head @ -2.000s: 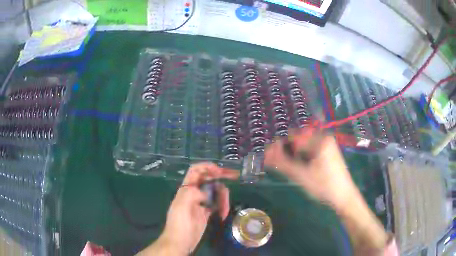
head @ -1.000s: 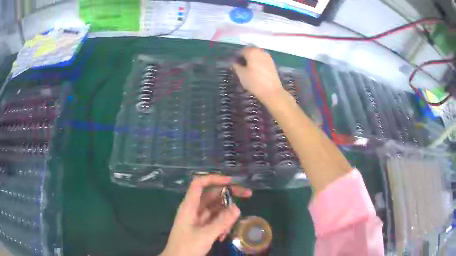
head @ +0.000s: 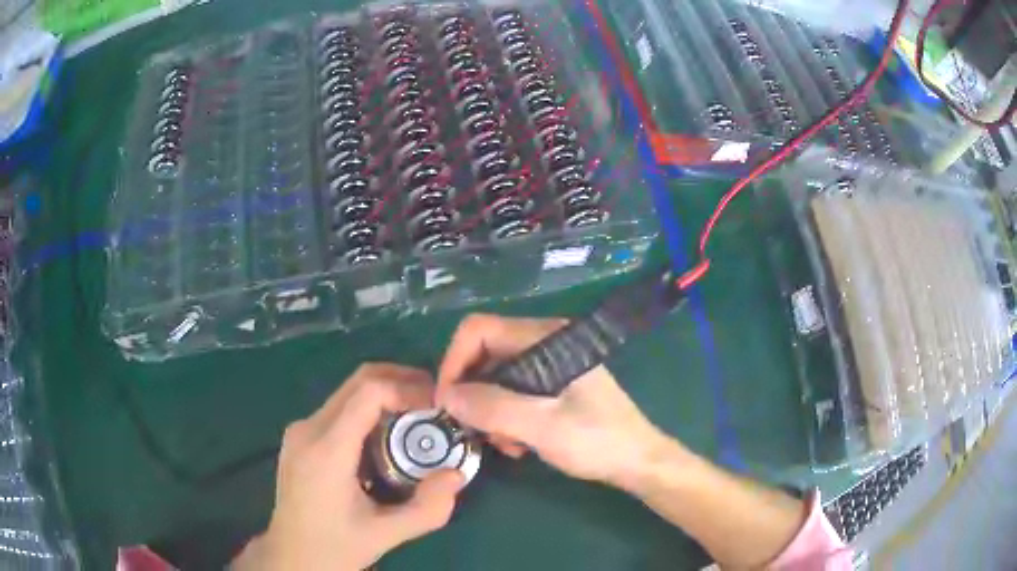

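Note:
The squat round metal fixture [head: 425,443] stands on the green mat, with pale concentric rings on top. My left hand [head: 351,463] is around its left side, thumb at the front rim and fingers at the back. My right hand [head: 546,407] holds the thick black ribbed probe [head: 569,348] like a pen, its fingertips at the fixture's upper right rim. The probe's tip is hidden by my fingers. A red cable leaves the probe's rear. I cannot tell whether a separate disc lies on the fixture.
The main blister tray [head: 240,296] with disc rows is behind my hands. The right-hand tray [head: 909,323] shows a tan sheet. A rear-right tray [head: 769,78] lies beyond red tape. A left-hand tray [head: 28,480] is cut off. The red cable [head: 781,153] loops at upper right.
My right hand has come from the back of the main tray to the fixture, with the probe now visible. My left hand has moved down onto the fixture. The view has shifted.

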